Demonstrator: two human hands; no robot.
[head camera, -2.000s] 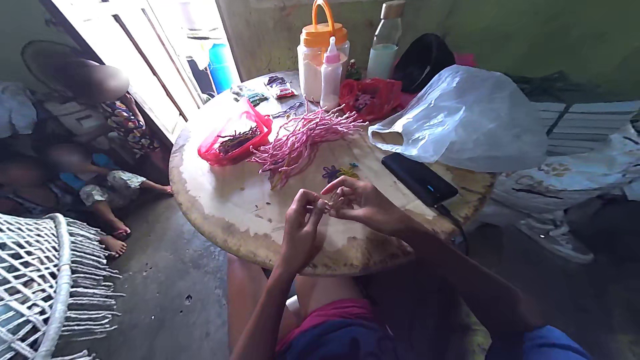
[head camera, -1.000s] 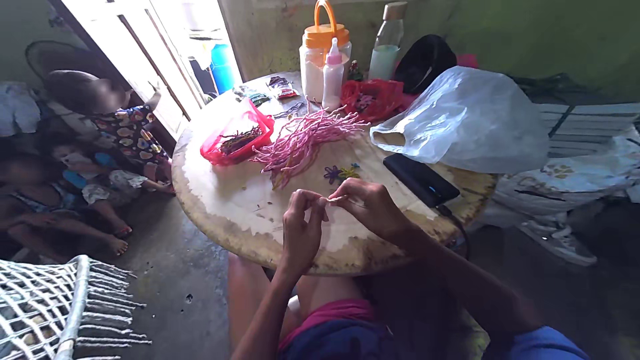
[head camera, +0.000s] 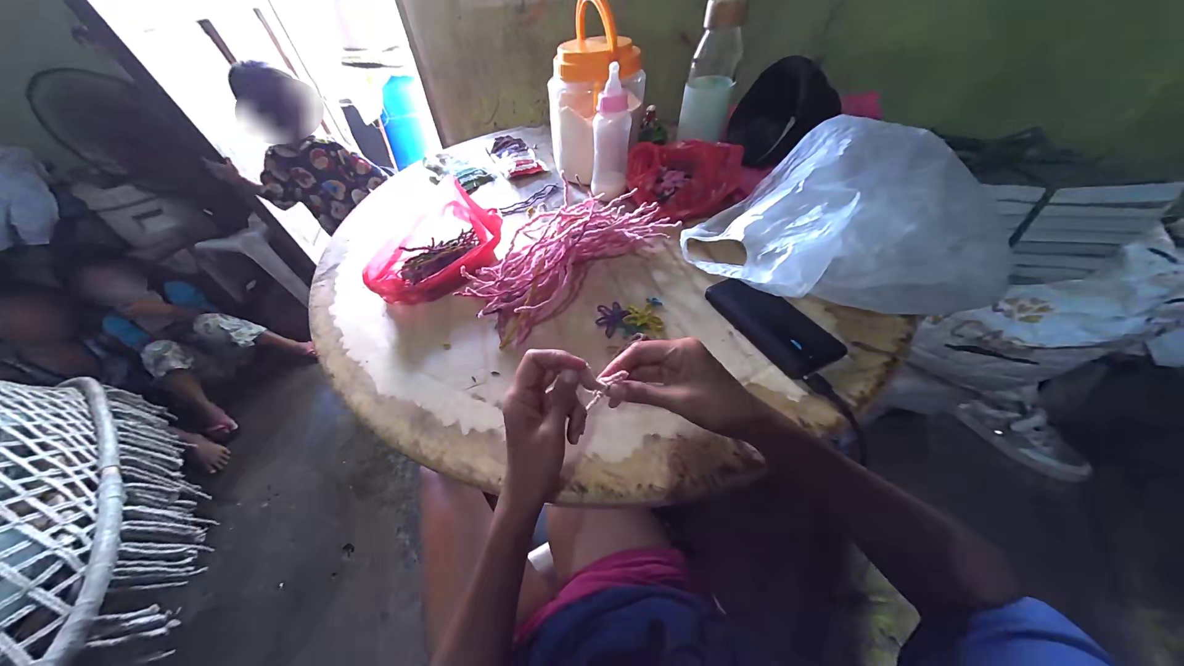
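Above the near edge of a round wooden table (head camera: 370, 370), my left hand (head camera: 544, 416) and my right hand (head camera: 680, 384) pinch a small twisted piece of pale pink cord (head camera: 606, 381) between their fingertips. Just beyond them lie a purple flower-shaped piece (head camera: 611, 318) and a yellow one (head camera: 645, 321). A heap of pink twisted cords (head camera: 555, 250) spreads over the middle of the table. To its left, a red plastic bag (head camera: 481, 227) holds dark strands (head camera: 439, 254).
A black power bank (head camera: 775, 326) with a cable and a translucent plastic bag (head camera: 869, 213) lie at right. A baby bottle (head camera: 611, 139), an orange-lidded jar (head camera: 566, 120) and a glass bottle (head camera: 710, 92) stand behind. People are at left, near a netted hammock (head camera: 102, 499).
The cord piece between my fingertips now shows as a small loop or knot. At left, a person has moved to the doorway and stands more upright. The hammock has swung.
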